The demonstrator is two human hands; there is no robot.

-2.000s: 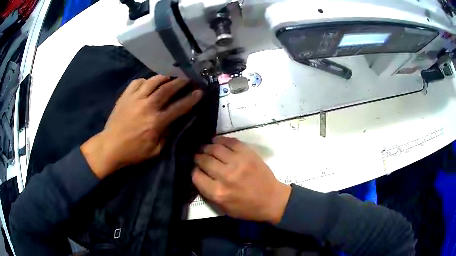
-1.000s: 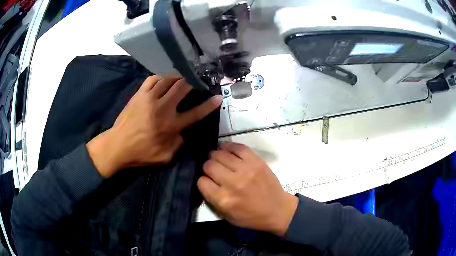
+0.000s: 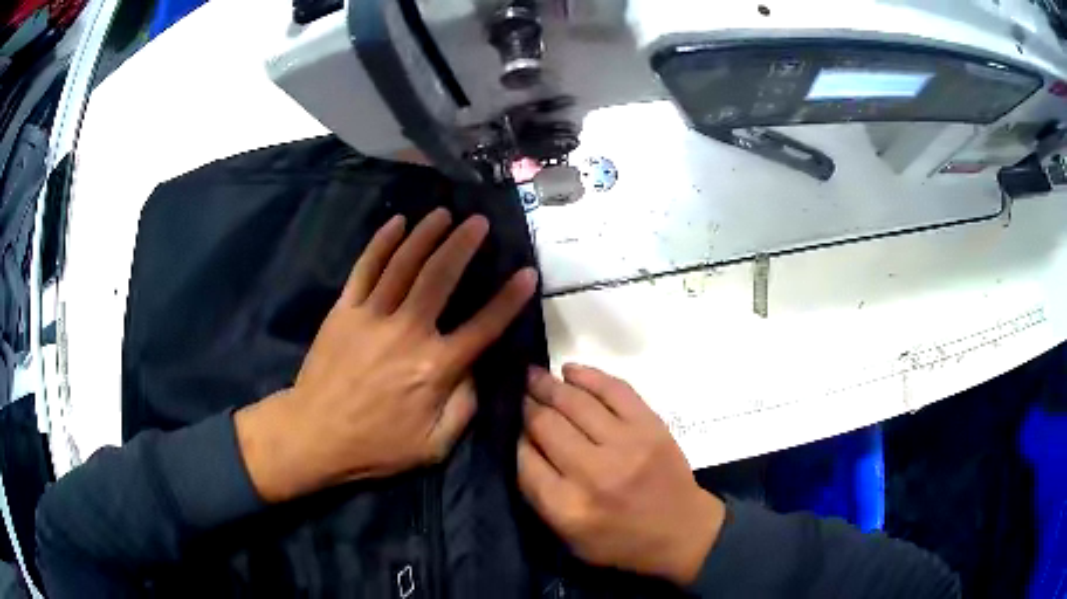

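A large black bag panel [image 3: 234, 304] lies on the white machine table, its right edge running up under the needle area. A small pale mark shows on its lower part. My left hand [image 3: 392, 351] lies flat on the panel with its fingers spread, a little below the presser foot [image 3: 501, 164]. My right hand [image 3: 608, 468] has its fingertips pinched on the panel's right edge, lower down. The needle tip is too small and blurred to tell. The panel's lower end runs out of view at the bottom.
The white sewing machine head [image 3: 339, 88] stands over the panel's top edge. A control panel [image 3: 854, 88] with a lit display is on the arm, with dark thread snips [image 3: 784, 152] below it. A ruler scale [image 3: 971, 342] is printed on the table. Blue material [image 3: 860, 480] shows below the table's edge.
The panel has shifted right and turned, lying flatter. My left hand has moved down and right, away from the presser foot, with fingers spread. My right hand has moved down and right along the edge.
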